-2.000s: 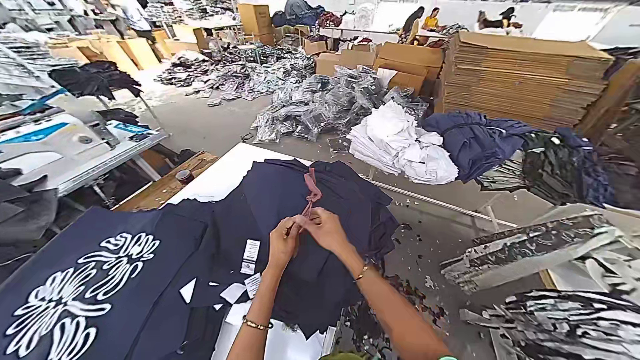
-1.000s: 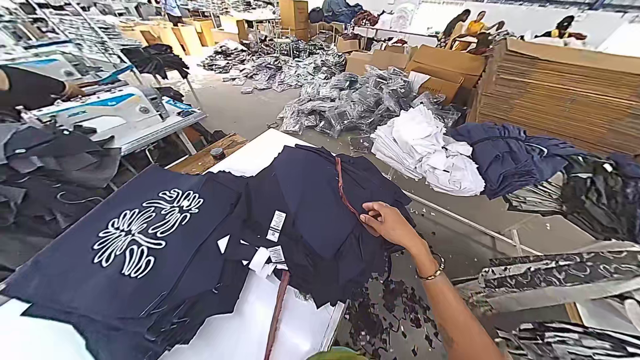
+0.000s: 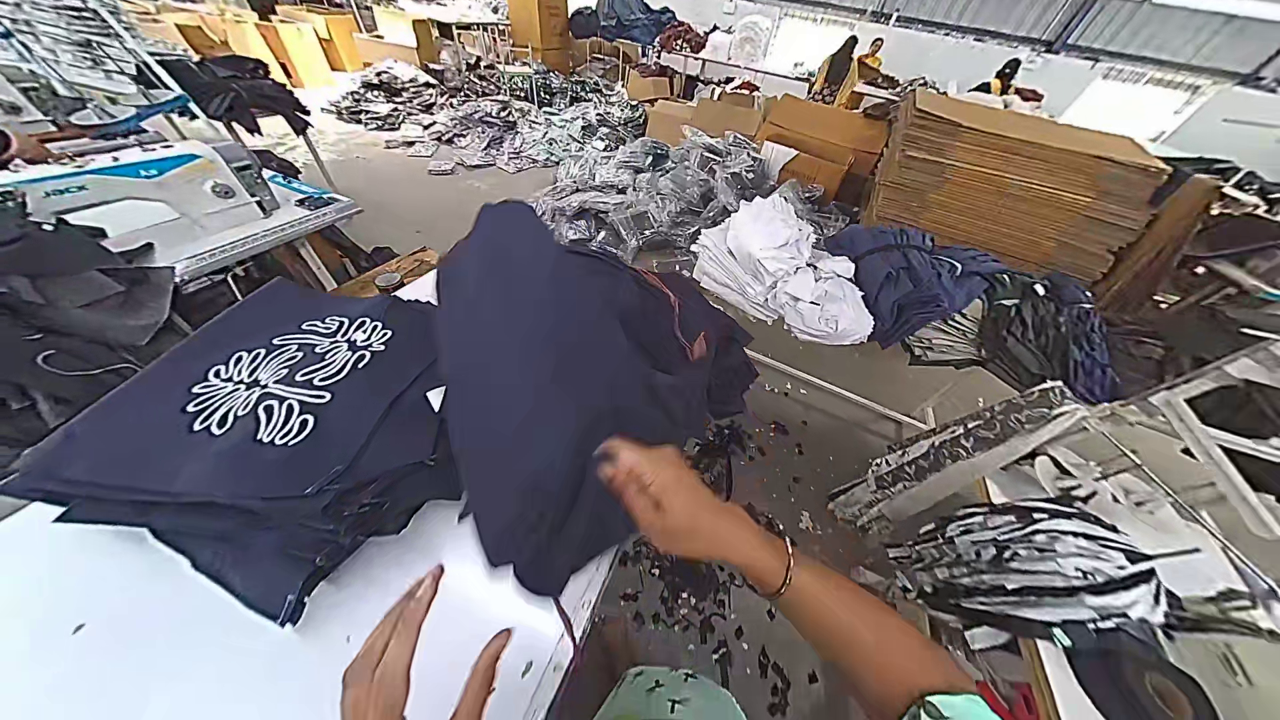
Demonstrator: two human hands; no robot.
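Observation:
My right hand (image 3: 660,495) is at the right edge of a plain navy fabric piece (image 3: 540,380), its fingers blurred against the cloth; whether they grip it is unclear. The piece is raised and curved over a stack of navy cut pieces (image 3: 725,350), on which a reddish fabric strip (image 3: 697,346) lies. My left hand (image 3: 420,650) is low over the white table (image 3: 230,650), fingers apart, holding nothing. Left of the raised piece lies a stack of navy panels with a white looped print (image 3: 290,380). A dark reddish strip (image 3: 570,630) hangs at the table edge.
A Jack sewing machine (image 3: 140,190) stands at the left, with a person's hand (image 3: 30,148) behind it. White cloth bundles (image 3: 780,265) and navy bundles (image 3: 910,280) lie beyond the table, near stacked cardboard (image 3: 1010,190). Dark scraps (image 3: 690,600) litter the floor. Striped fabric (image 3: 1040,560) lies at the right.
The plain navy piece now stands raised over the stack, which lay flatter before. My left hand has come back into view at the bottom. My right hand has moved down from the reddish strip.

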